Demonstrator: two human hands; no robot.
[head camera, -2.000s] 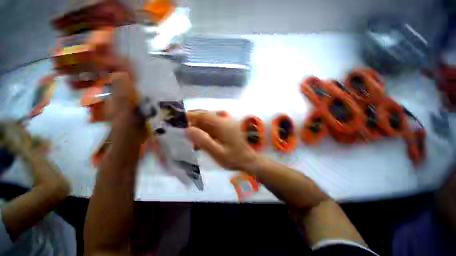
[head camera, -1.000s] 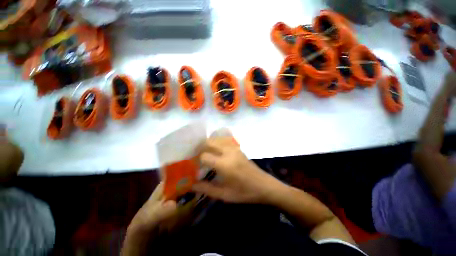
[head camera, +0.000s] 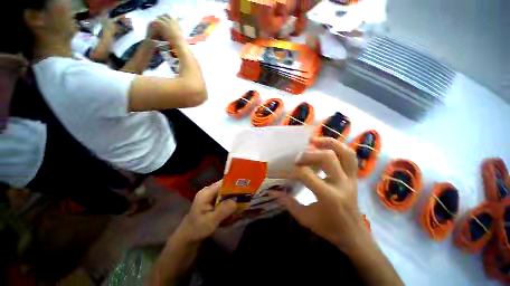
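Note:
An orange and white retail box (head camera: 243, 175) is held over my lap, its white flaps raised at the end facing away from me. My left hand (head camera: 208, 213) grips the box's lower left part. My right hand (head camera: 330, 190) is at the box's right side, fingers spread and bent near the white flap; whether it touches the box is unclear. A row of orange coiled cables with black middles and thin pale ties, one of them (head camera: 398, 185) right of my right hand, lies on the table beyond the box.
Flat orange-black cartons (head camera: 278, 64) lie at the table's far side, with a silvery ribbed stack (head camera: 398, 75) to their right. Crumpled white paper (head camera: 349, 17) is behind. More coils (head camera: 496, 240) are piled at the right edge. A person in a white shirt (head camera: 106, 106) sits at the left.
The view has swung left, bringing the seated person into sight. The box is still in my left hand, its white flaps now raised and spread. My right hand's fingers have opened and moved to its right side.

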